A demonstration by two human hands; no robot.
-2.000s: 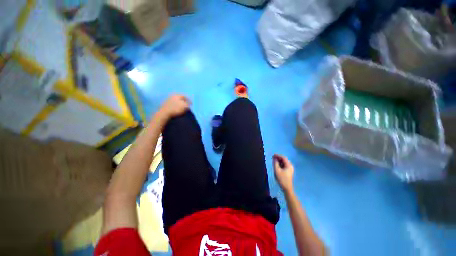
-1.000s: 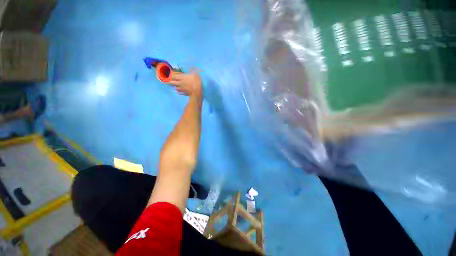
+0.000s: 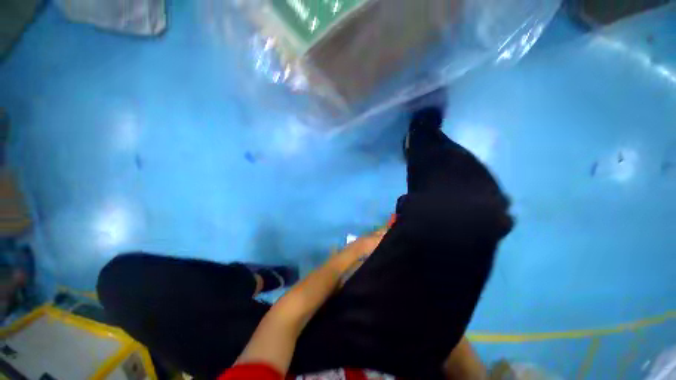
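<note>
My left hand (image 3: 362,249) is low between my legs, its fingers partly hidden by my right thigh. A small orange edge of the tape dispenser (image 3: 392,220) shows at the fingertips; the rest is hidden. Of my right arm only a bit of skin shows at the bottom edge; the hand is not visible. The open carton (image 3: 385,48) is at the top, cut off by the frame, with clear liner film (image 3: 278,67) over its rim. Green product boxes (image 3: 307,15) with white print lie inside it.
My black-trousered legs are spread over the blue floor (image 3: 185,185). Yellow-edged white containers (image 3: 63,345) stand at bottom left. A grey plastic bag (image 3: 122,15) lies at top left. A brown object (image 3: 615,9) is at top right. Yellow floor lines run at bottom right.
My left hand has drawn back from the floor to my right thigh, and the tape dispenser has come with it. The view has turned, so the carton now shows at the top.
</note>
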